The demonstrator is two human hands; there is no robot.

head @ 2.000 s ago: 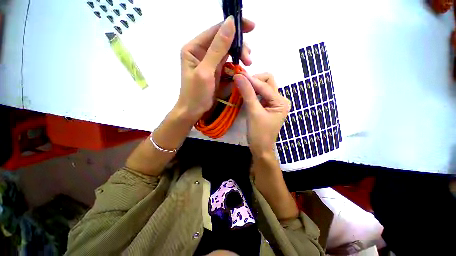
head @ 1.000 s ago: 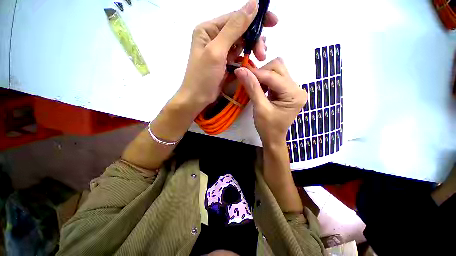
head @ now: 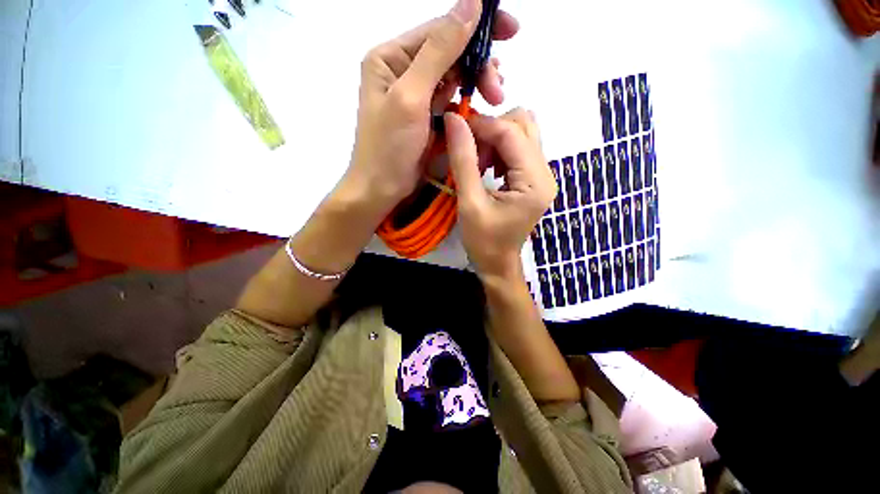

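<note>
My left hand (head: 394, 121) holds the black car lighter plug (head: 477, 50) upright; the plug's top is cut off by the frame's upper edge. The coiled orange cable (head: 421, 232) hangs below the plug, with a tan rubber band (head: 443, 186) around it. My right hand (head: 504, 183) pinches the orange cord just under the plug. A small dark piece shows at the cord by the fingertips; whether it is a label cannot be told. The label sheet (head: 600, 205), with rows of black strips and a gap at its upper left, lies right of my right hand.
A yellow-green stick (head: 241, 89) lies at the upper left of the white table (head: 125, 106), with small dark marks above it. Orange cable (head: 858, 13) shows at the top right corner. Red-orange bins (head: 121, 232) stand below the table at left. A person's dark clothing (head: 772, 410) is at lower right.
Both hands stay at the cord below the plug. My right hand's fingers have shifted and curled at the cord. The view has moved slightly.
</note>
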